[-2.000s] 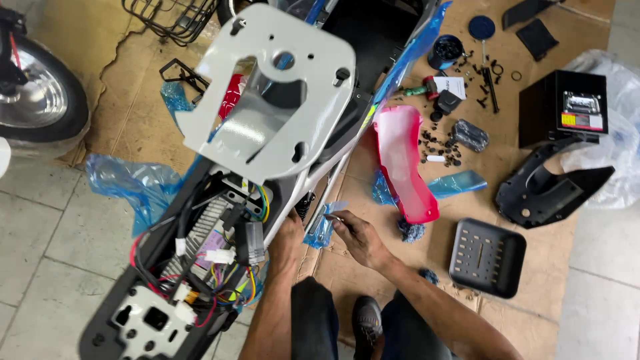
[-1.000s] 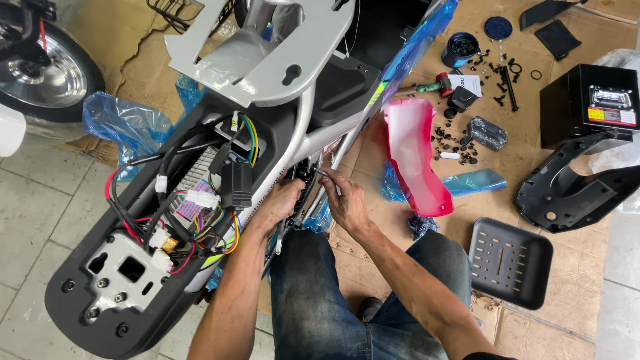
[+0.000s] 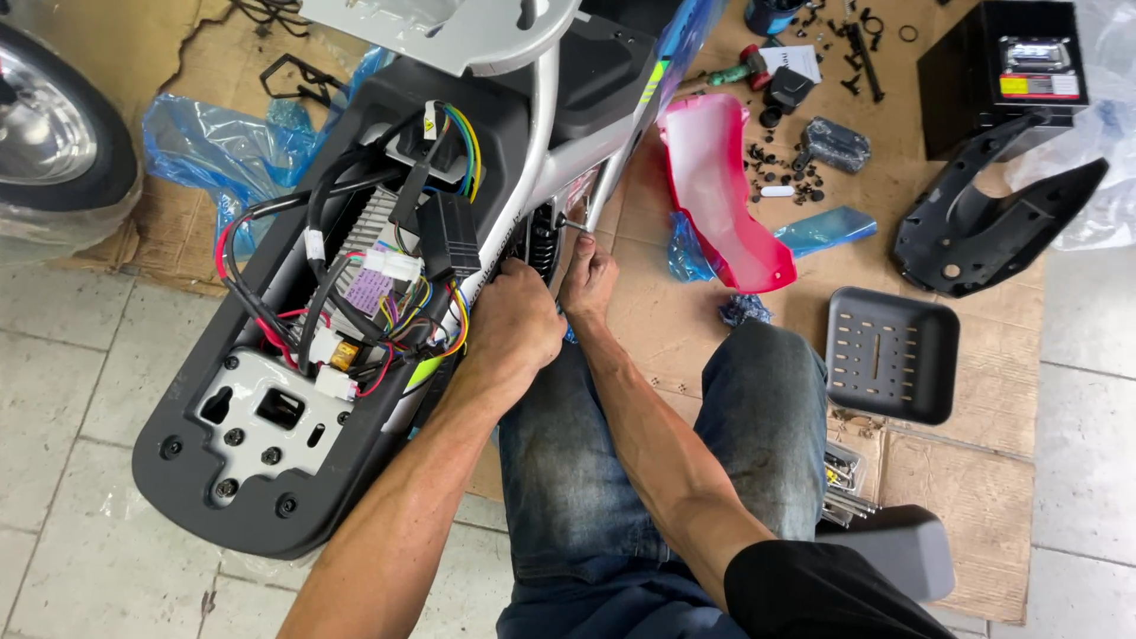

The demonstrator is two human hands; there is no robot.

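My left hand (image 3: 519, 311) reaches in against the side of a vehicle's silver tubular frame (image 3: 540, 115), next to a black coil-spring shock absorber (image 3: 540, 244). Its fingertips are hidden, so what it touches cannot be told. My right hand (image 3: 588, 273) is right of the shock, fingers closed on a thin metal hex key (image 3: 574, 225) whose far end meets the shock's upper part. Left of my hands lies the open rear body, with a finned controller (image 3: 359, 235), a black connector box (image 3: 448, 235) and loose coloured wires. A silver mounting plate (image 3: 266, 413) is bolted at its tail.
On the cardboard at right lie a pink-red plastic panel (image 3: 710, 186), scattered black fasteners (image 3: 785, 173), a black slotted tray (image 3: 892, 355), a black battery box (image 3: 1003, 80) and a curved black cover (image 3: 985, 222). Small tools (image 3: 848, 497) lie beside my knee. A wheel (image 3: 53, 115) stands at left.
My right hand has moved from beside the frame, where it held a thin tool over the blue wrap, up to the shock. The view has shifted, with my knees now in sight.
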